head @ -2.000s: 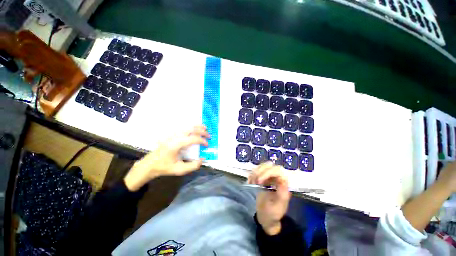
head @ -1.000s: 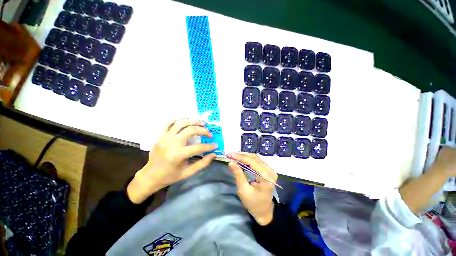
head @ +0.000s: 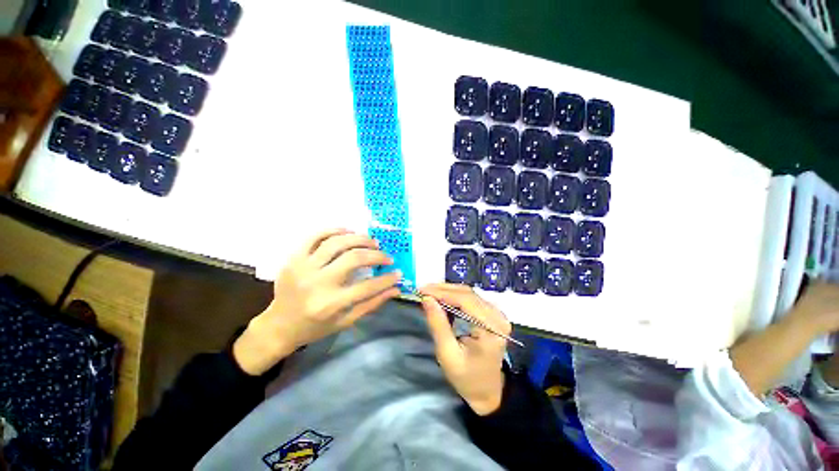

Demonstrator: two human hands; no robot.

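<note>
A long blue strip with rows of tiny dots (head: 377, 129) lies on the white bench covering, its lower end near the bench's front edge. My left hand (head: 322, 290) rests with its fingertips on the strip's lower end. My right hand (head: 467, 340) holds thin metal tweezers (head: 474, 320), their tips at the strip's lower end beside my left fingertips. Any small piece at the tips is too small to tell. A grid of black square parts with pale dots (head: 532, 189) lies right of the strip. A second such grid (head: 138, 83) lies at the left.
A green belt (head: 589, 41) runs behind the white bench covering (head: 276, 138). An orange-brown stand (head: 26, 101) is at the far left. A dark textured mass (head: 55, 368) lies below left. At right, a neighbour's arm (head: 782, 336) reaches to a white slotted tray (head: 782, 248).
The view has shifted down and closer. My right hand has moved left, bringing the tweezers to the strip's lower end. My left fingers have come down onto the strip.
</note>
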